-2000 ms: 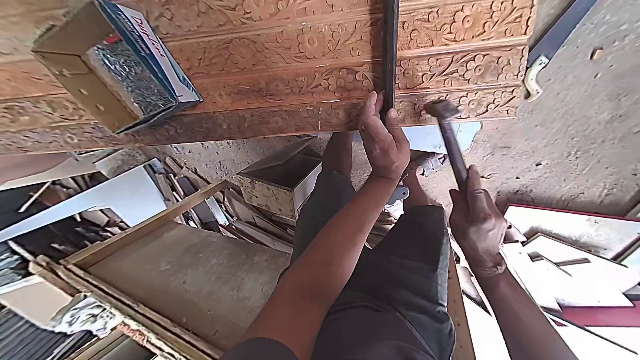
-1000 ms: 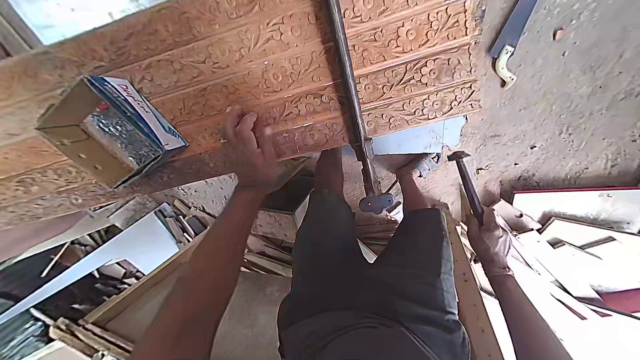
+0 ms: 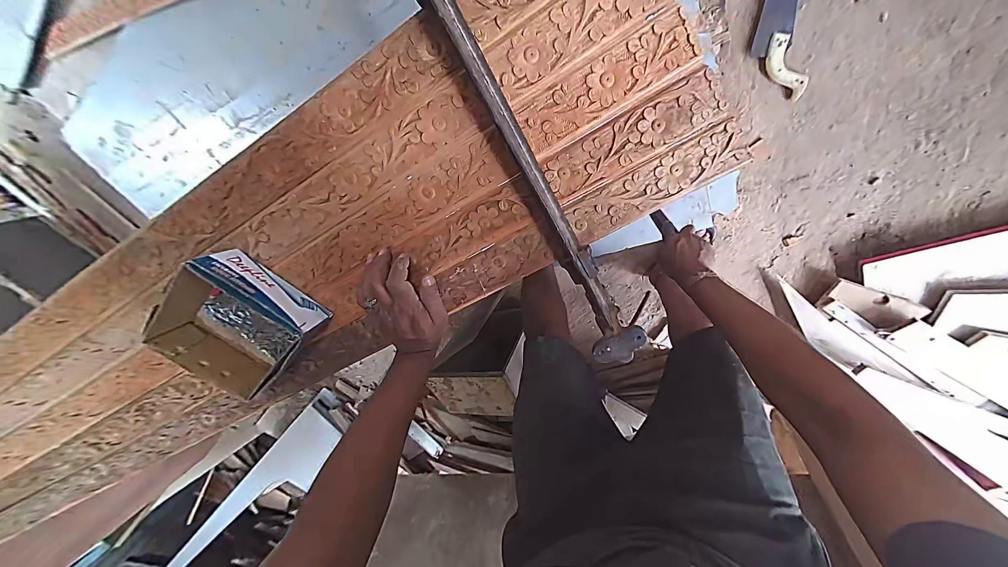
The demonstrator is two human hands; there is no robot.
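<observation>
Carved wooden planks with flower patterns lie side by side, crossed by a long metal bar clamp whose end plate sticks out past the near edge. My left hand rests with spread fingers on the planks' near edge, right of an open cardboard box of small metal nails or screws. My right hand is closed around a dark tool handle just beyond the near edge, right of the clamp. The tool seems to be the hammer; its head is hidden.
A handsaw lies on the ground at the upper right. White board offcuts are piled at the right. Scrap wood and an open wooden box lie below the near edge. A pale sheet shows beyond the planks.
My left hand has let go of the clamp bar and moved left onto the planks. My right hand has moved with the hammer toward the planks' near edge. The view has turned.
</observation>
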